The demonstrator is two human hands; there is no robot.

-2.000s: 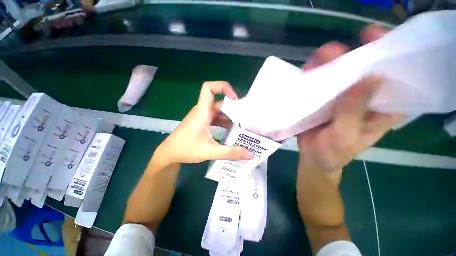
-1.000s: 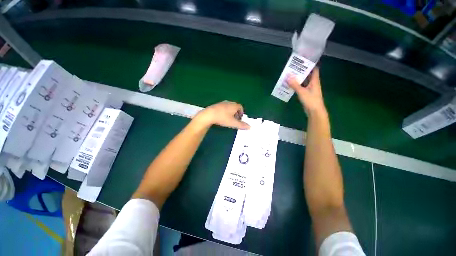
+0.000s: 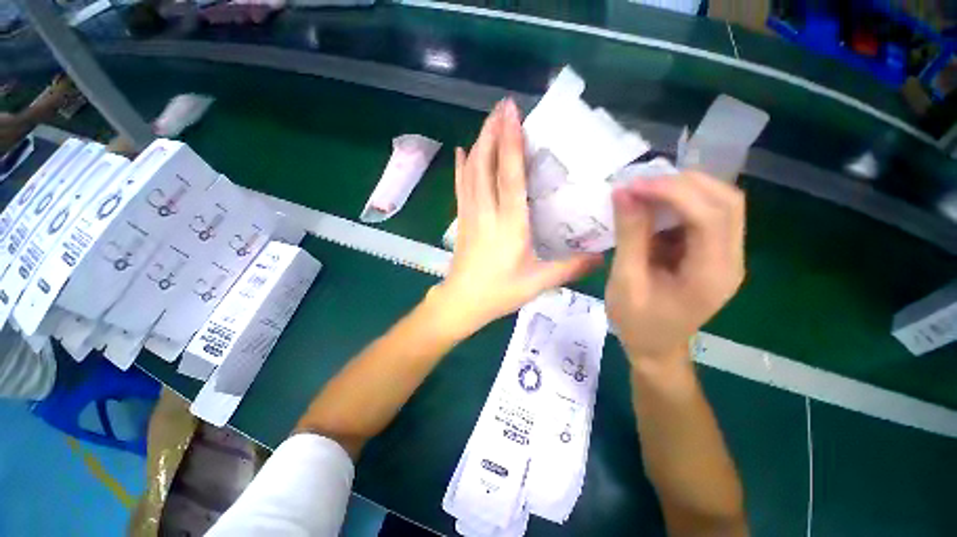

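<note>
A white printed carton [image 3: 572,205] with raised flaps is held between my two hands above the white strip. My left hand [image 3: 493,226] spans its left and lower side, with fingers straight and thumb beneath. My right hand [image 3: 677,246] pinches its right end with curled fingers, hiding part of it. A pile of flat cartons [image 3: 530,409] with ring logos lies fanned below my hands. Another open carton, with a raised flap [image 3: 724,136], shows partly behind my right hand. A pinkish wrapped product [image 3: 402,176] lies on the green belt left of my hands.
Stacked white cartons [image 3: 136,241] stand at the left, with a single carton [image 3: 257,330] beside them. Another wrapped product [image 3: 182,112] lies at the far left. A carton [image 3: 929,318] lies at the right edge. A brown box and blue stool [image 3: 89,404] are below left. A person's hand shows far left.
My right hand has let go of the open carton on the far belt and come back left. My left hand has risen from the flat pile. Both now hold another carton.
</note>
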